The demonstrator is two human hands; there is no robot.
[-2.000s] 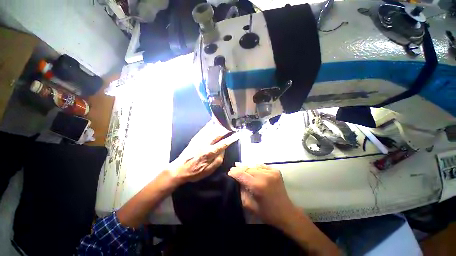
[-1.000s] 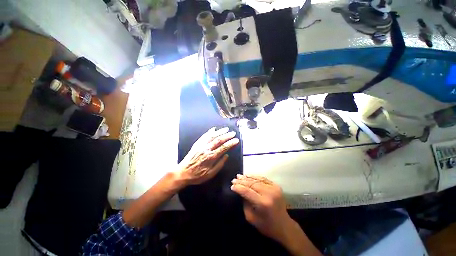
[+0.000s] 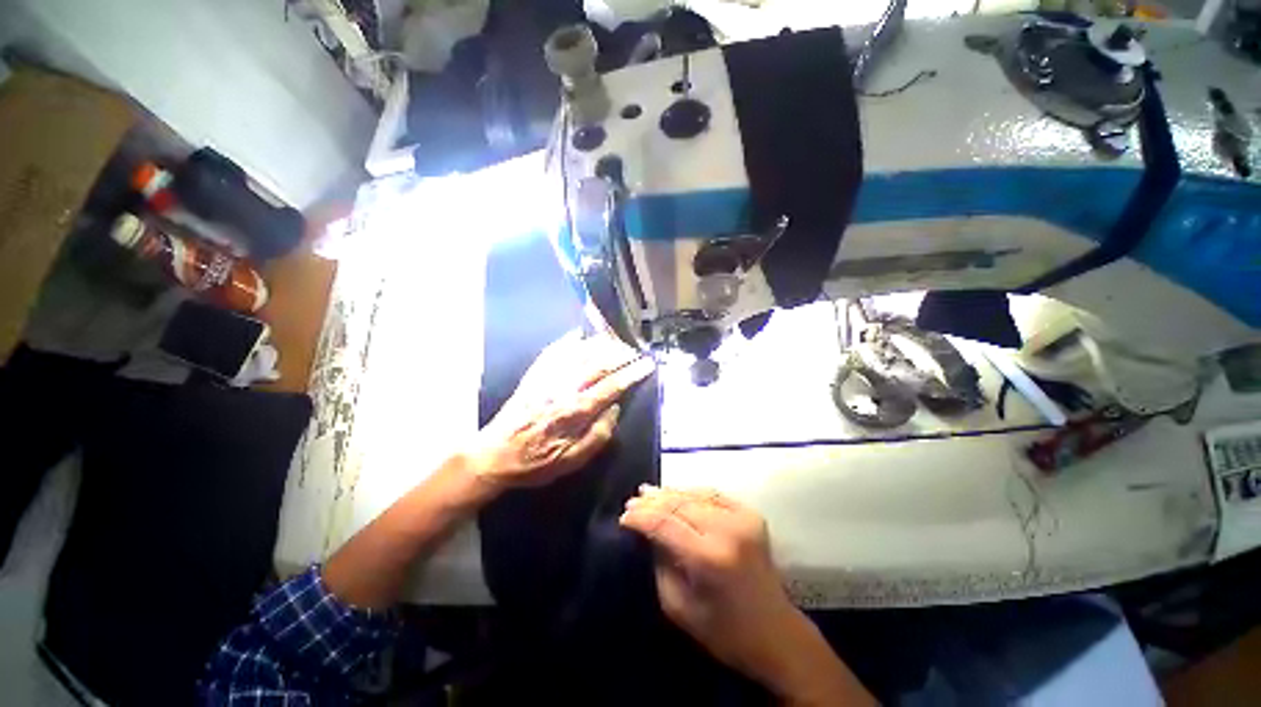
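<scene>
A black garment panel (image 3: 574, 539) lies lengthwise on the white machine table, runs up to the needle area and hangs over the front edge. My left hand (image 3: 553, 421) lies flat on the panel, fingers spread and fingertips close to the presser foot (image 3: 703, 367). My right hand (image 3: 703, 541) pinches the panel's right edge near the table's front. The white sewing machine head (image 3: 664, 207) with a blue stripe stands above. Bright glare hides the exact needle point.
Dark scissors (image 3: 899, 376) lie right of the needle, with a white stick (image 3: 1026, 387) and a red-handled tool (image 3: 1079, 439) beyond. At left are a bottle (image 3: 201, 265), a phone (image 3: 212, 339) and a black cloth stack (image 3: 173, 511). Black cloth (image 3: 799, 152) drapes the arm.
Since one second ago, my left hand's fingertips have moved forward, nearer the presser foot. My right hand stays at the panel's edge. The camera view has shifted slightly.
</scene>
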